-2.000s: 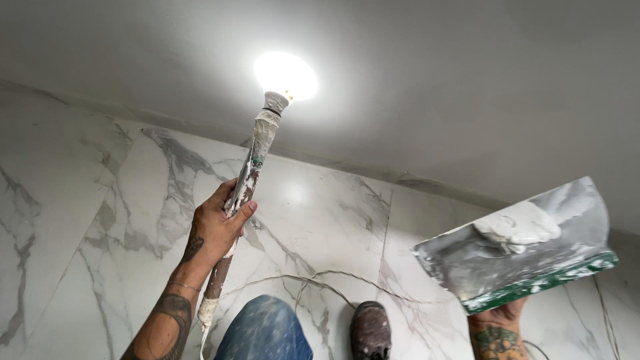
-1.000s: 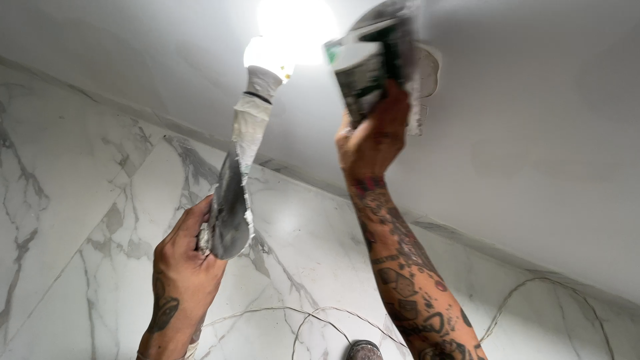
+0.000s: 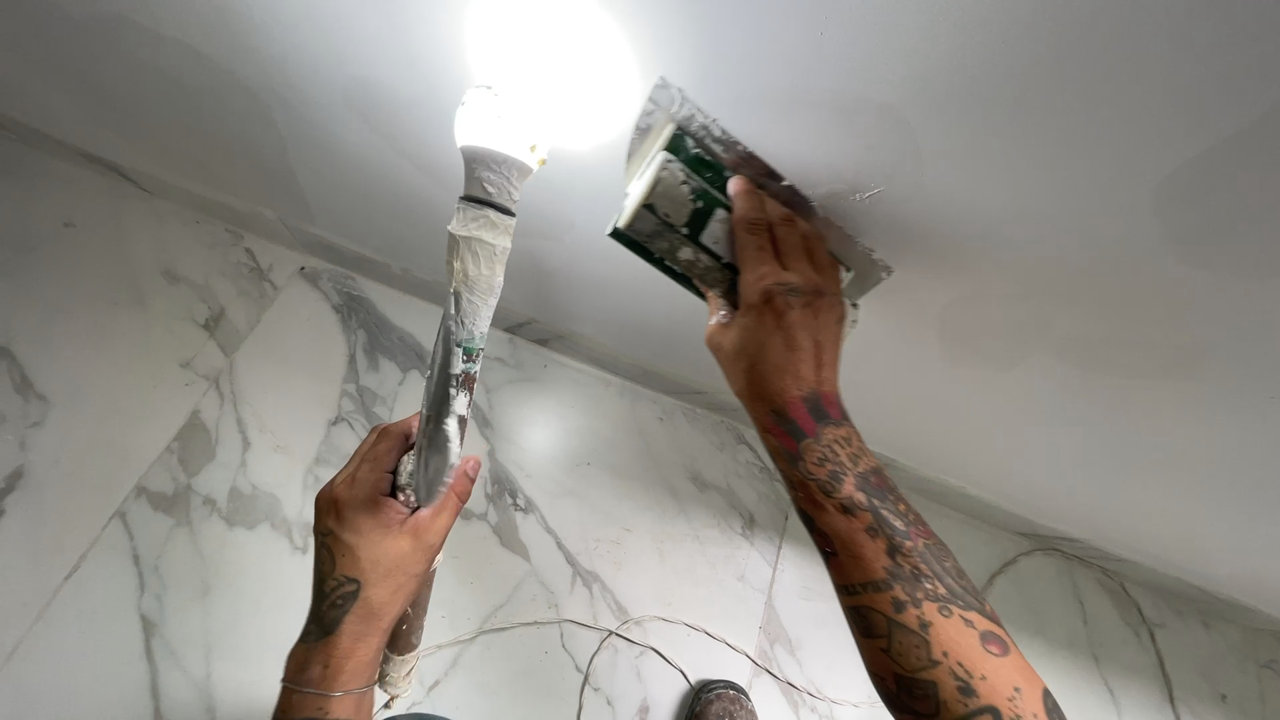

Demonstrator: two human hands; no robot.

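Observation:
My left hand (image 3: pixel 385 510) grips a stick (image 3: pixel 405 625) wrapped in tape, with a lit light bulb (image 3: pixel 495 125) in a socket at its top. The same hand also holds a grey metal blade (image 3: pixel 438 420), seen nearly edge-on along the stick. To the right of the bulb, my right hand (image 3: pixel 785 260) is closed round a wide putty blade (image 3: pixel 670 205) with a green and white back, smeared with compound. That blade lies at or close against the pale wall (image 3: pixel 1020 250); whether its edge touches is hard to tell.
Marble-patterned floor tiles (image 3: pixel 620 480) meet the wall along a slanting line. A twisted electric cord (image 3: pixel 690 625) loops over the tiles from the stick's lower end. The toe of a shoe (image 3: pixel 720 700) shows at the bottom edge.
Two seconds ago my right hand held a blade loaded with compound low at the right; now it is up beside the bulb. The grey blade has come into my left hand along the stick.

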